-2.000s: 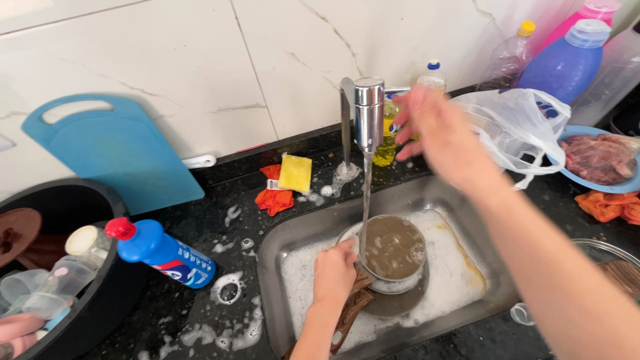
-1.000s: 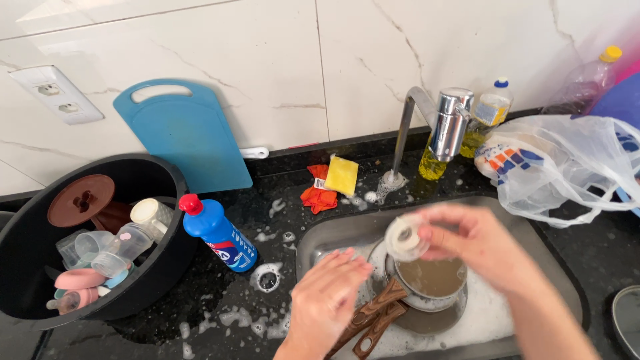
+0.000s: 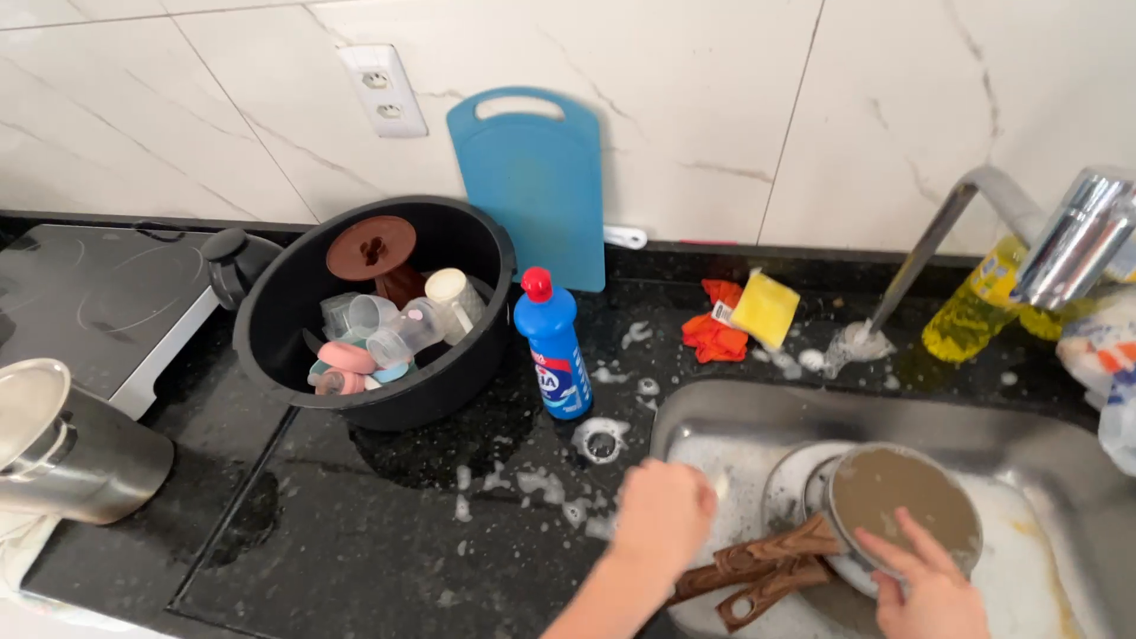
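Note:
Over the front left rim of the steel sink point(image 3: 754, 397), my left hand point(image 3: 664, 510) is curled; a small pale bit shows beside its fingers, and I cannot tell what it holds. My right hand point(image 3: 927, 568) has its fingers spread at the near edge of a pan filled with murky water point(image 3: 901, 497). This pan rests on other cookware in the suds. Several brown wood-look handles point(image 3: 772, 555) point left from the stack. A chrome faucet point(image 3: 1069, 240) leans over the sink from behind, with no water seen running.
Left of the sink stand a blue detergent bottle point(image 3: 555, 355) and a black basin point(image 3: 417, 408) of cups and baby-bottle parts. A blue cutting board point(image 3: 537, 186) leans on the wall. A yellow sponge point(image 3: 765, 309) lies on an orange cloth point(image 3: 714, 342). A steel pot point(image 3: 98, 461) and cooktop point(image 3: 98, 293) are far left.
The view has swung left. The small round whitish item that my right hand held a second ago is no longer in it. My right hand has come down to the pan, and my left hand has curled.

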